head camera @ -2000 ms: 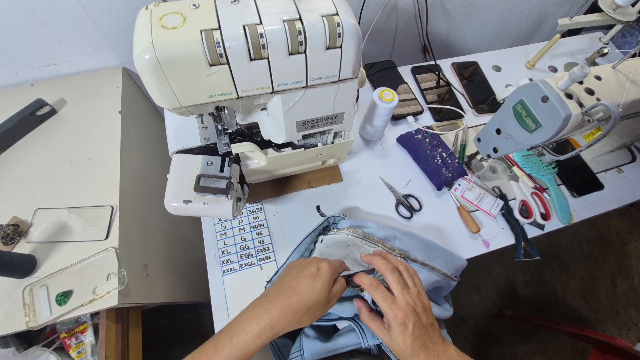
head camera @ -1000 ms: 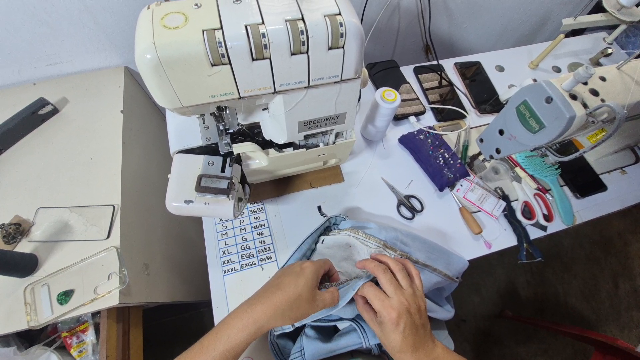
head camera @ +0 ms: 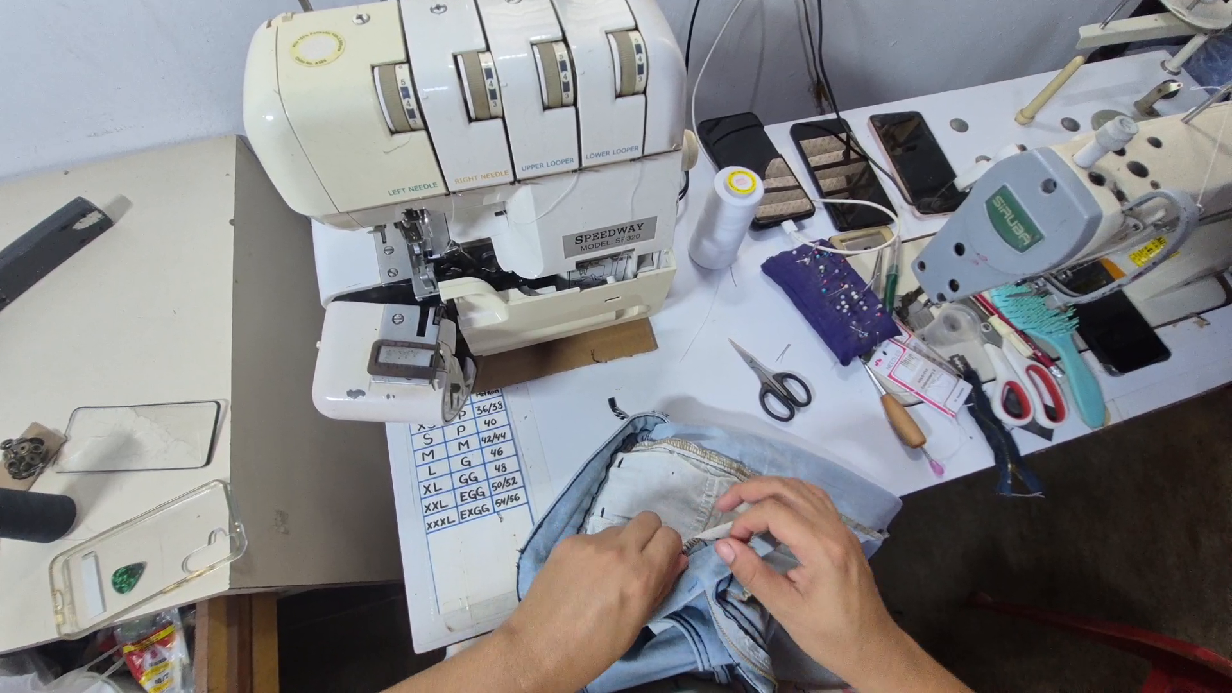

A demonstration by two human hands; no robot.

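Note:
A light-blue denim garment (head camera: 818, 467) lies bunched at the table's front edge, with a pale pocket lining (head camera: 654, 486) and seams showing. My left hand (head camera: 616, 582) is closed on its fabric beside the lining; the fingertips are partly hidden. My right hand (head camera: 794, 553) pinches a small pale fold of the cloth between thumb and fingers, close to the left knuckles. Small black-handled scissors (head camera: 775, 385) lie behind the garment, blades apart. A purple pincushion (head camera: 828, 298) full of pins rests farther back.
A white serger (head camera: 577, 221) stands at the back left, near a white thread cone (head camera: 727, 219). On the right are a sewing machine (head camera: 1030, 221), a wooden-handled awl (head camera: 900, 419), red-and-white scissors (head camera: 1020, 385), a teal brush (head camera: 1059, 346) and several phones (head camera: 914, 159). A size chart (head camera: 472, 462) lies at the left.
My right hand has lifted off the cloth where it lay flatter and now pinches a pale fold. My left hand has shifted slightly over the garment.

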